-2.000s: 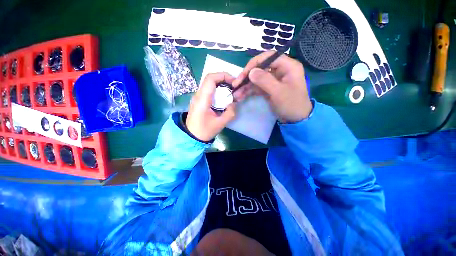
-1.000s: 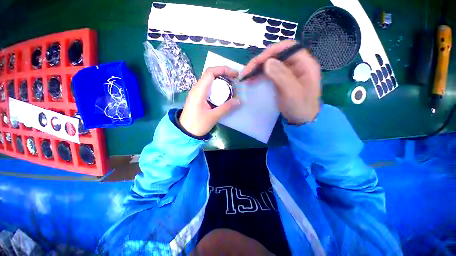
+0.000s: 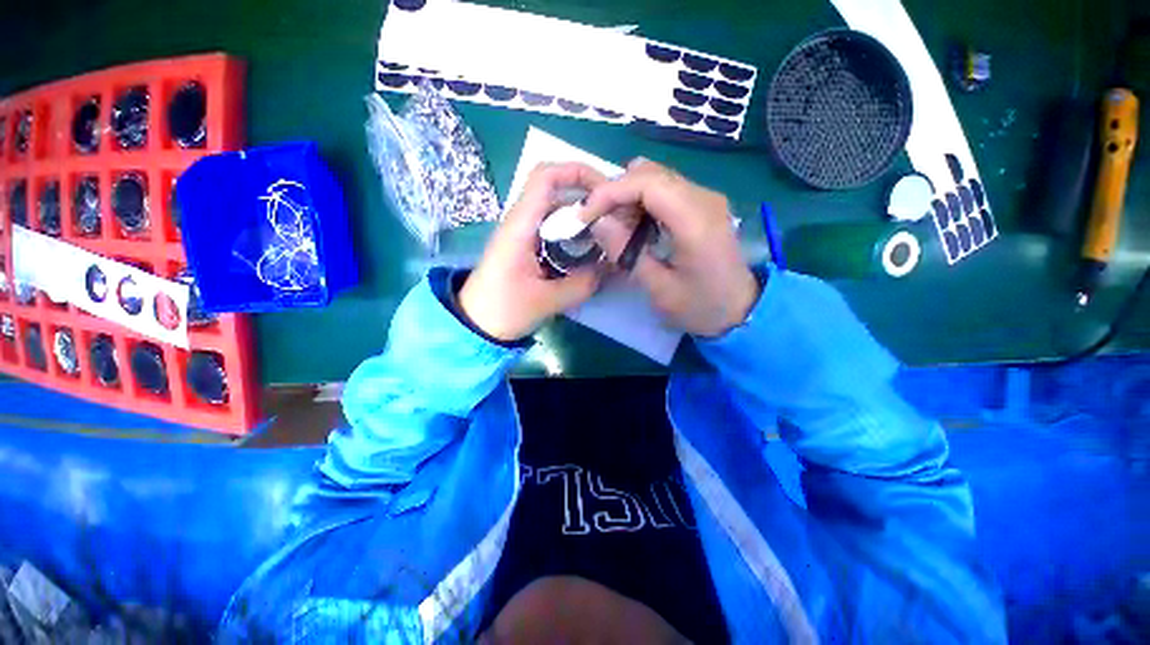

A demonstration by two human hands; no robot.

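My left hand is closed around a dark round case with a shiny rim, held above the white work pad. A white disc sits tilted at the case's upper edge, partly off its face. My right hand touches the disc with its fingertips and also holds a thin dark tool, likely the tweezers, tucked in the fingers. The fingers hide part of the disc and of the tool.
Red parts tray and blue bin stand left. A clear plastic bag and sticker sheet lie beyond the hands. Round black dish, second sticker strip, tape roll, blue stick and orange screwdriver lie right.
The white disc has gone from flat on the case to tilted at its upper edge. My right hand has moved left onto it, and the tool has swung down into the hand.
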